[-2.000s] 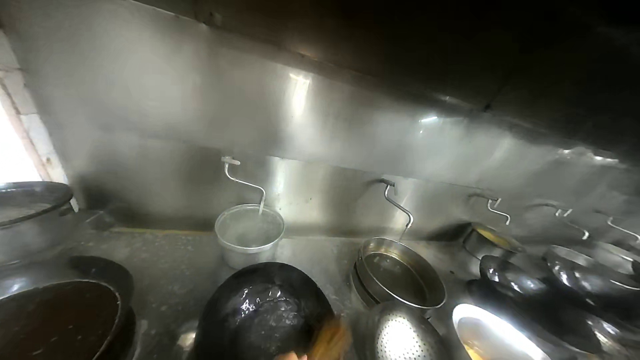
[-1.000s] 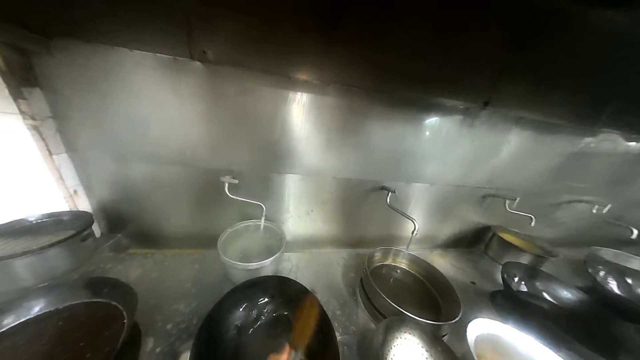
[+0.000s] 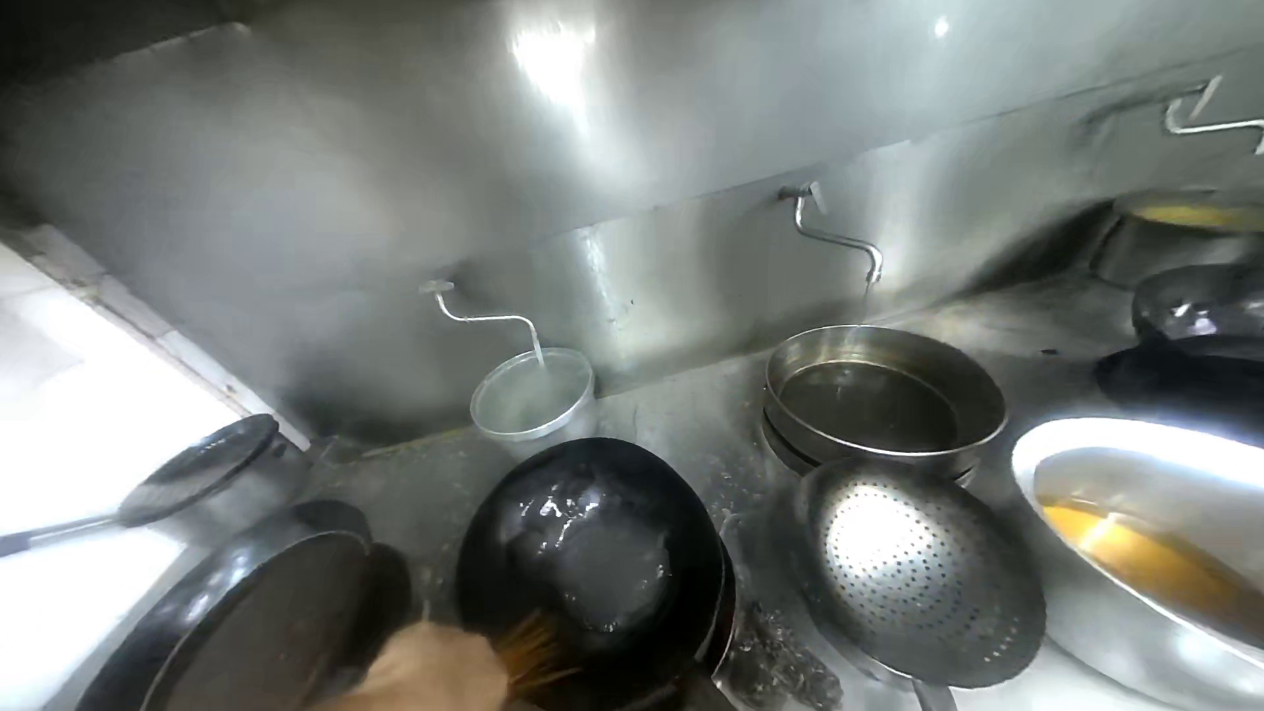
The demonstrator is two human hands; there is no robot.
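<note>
My left hand (image 3: 430,670), entering from the bottom edge, is closed around a bamboo wok brush (image 3: 538,652). Its brown bristles reach over the lower left inside of a black wok (image 3: 607,553), which is wet and shiny. The grip end of the brush is hidden by the hand. A dark handle-like part shows at the wok's lower right, at the bottom edge. No right hand is visible.
Behind the wok, a wall faucet (image 3: 484,317) reaches a water pot (image 3: 533,395). To the right are a round metal pan (image 3: 889,395), a perforated strainer (image 3: 908,573) and a basin of amber liquid (image 3: 1066,444). A large dark pan (image 3: 267,632) stands left.
The hand and brush have moved from the right part of the wok to its lower left edge. The brush was more upright a second ago. The view has shifted and tilted markedly.
</note>
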